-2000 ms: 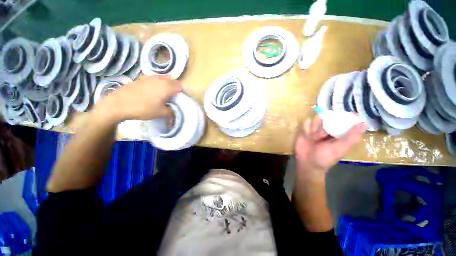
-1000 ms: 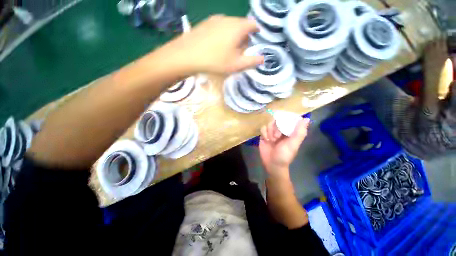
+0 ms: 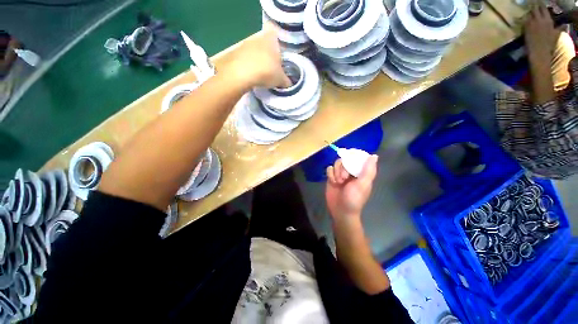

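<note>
My left hand (image 3: 260, 62) reaches across the bench, its fingers at the top ring of a leaning stack of light grey flanged rings (image 3: 271, 118). The fingertips are at the dark collar, and whether they grip it is hard to tell. My right hand (image 3: 349, 188) holds the white glue bottle (image 3: 354, 161) in front of the bench's near edge. Its teal needle tip points up and left. Taller stacks of flanged rings (image 3: 349, 68) stand just right of my left hand. My left forearm partly hides other rings near the bench middle.
Leaning heaps of rings (image 3: 25, 215) lie at far left. A spare white bottle (image 3: 198, 56) is at the far edge by the green surface (image 3: 82, 76). A blue crate of small dark rings (image 3: 507, 228) stands at right. Another person's checked sleeve (image 3: 539, 130) is at upper right.
The view has shifted, so the stacks sit further left and higher. My left hand's fingers have come down to the leaning stack's top ring. The bottle stays in my right hand, now away from the stack.
</note>
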